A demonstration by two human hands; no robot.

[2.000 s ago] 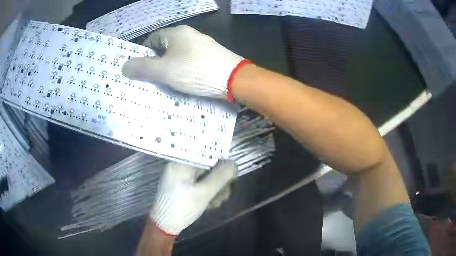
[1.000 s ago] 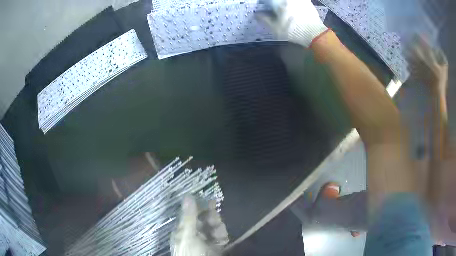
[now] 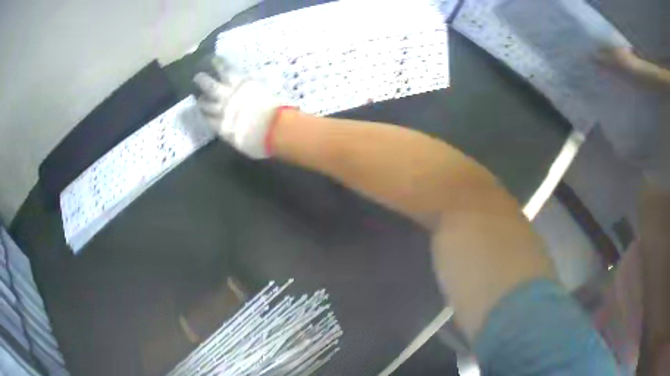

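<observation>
My right hand (image 3: 239, 110), in a white knit glove with a red cuff, is at the right end of a narrow stack of white circuit board panels (image 3: 121, 180) at the far left. Its fingers are blurred and look spread over the stack's end; whether they grip a panel cannot be told. A wider stack of white panels (image 3: 367, 62) lies just right of the hand, at the far side. My left hand is not in view.
A loose heap of thin break-off strips (image 3: 272, 338) lies near, with a blurred brown block (image 3: 209, 308) beyond it. More panels lie at the left edge (image 3: 22, 316) and far right (image 3: 507, 44). Another person's hand (image 3: 635, 70) is at the right. The bench has a pale edge (image 3: 555, 172).
The panel held two seconds ago is out of my hands. My right hand has moved from the far stack leftward to the narrow stack. My left hand has left the view near the strips.
</observation>
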